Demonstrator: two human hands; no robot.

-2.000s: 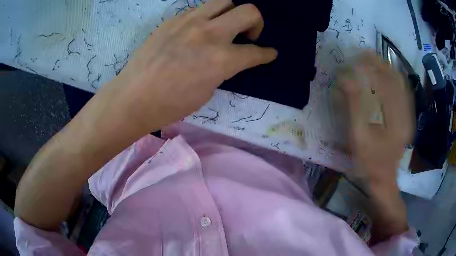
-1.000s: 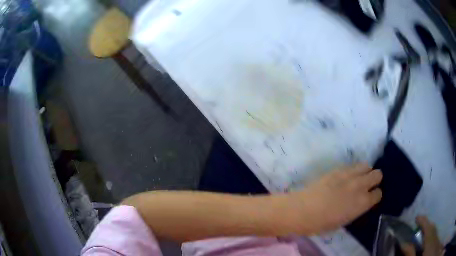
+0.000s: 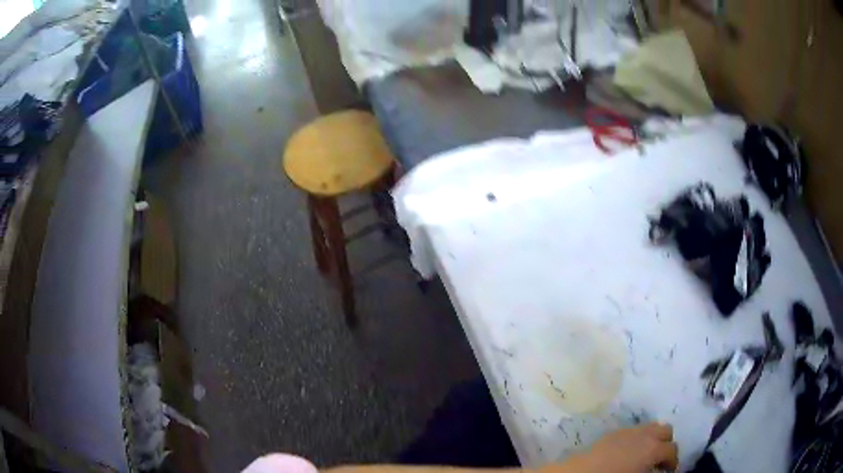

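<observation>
My left hand (image 3: 636, 449) shows at the bottom edge, cut off by it, low over the white cloth-covered table (image 3: 518, 240). A small part of a black cloth piece (image 3: 705, 464) shows just right of its fingers. Whether the fingers hold anything cannot be told. My right hand is out of the picture, and so is the iron. Black cloth bundles (image 3: 716, 242) lie on the right half of the table, one with a white printed ticket (image 3: 732, 377).
A round wooden stool (image 3: 339, 153) stands left of the table's far end. Blue crates (image 3: 176, 92) and a long pale board (image 3: 88, 277) are at the left. A neighbouring table with white cloth (image 3: 397, 37) and a red object (image 3: 611, 129) lie beyond.
The view has swung up and left. My left hand now sits at the bottom edge. My right hand, the iron and most of the black cloth piece have left the picture.
</observation>
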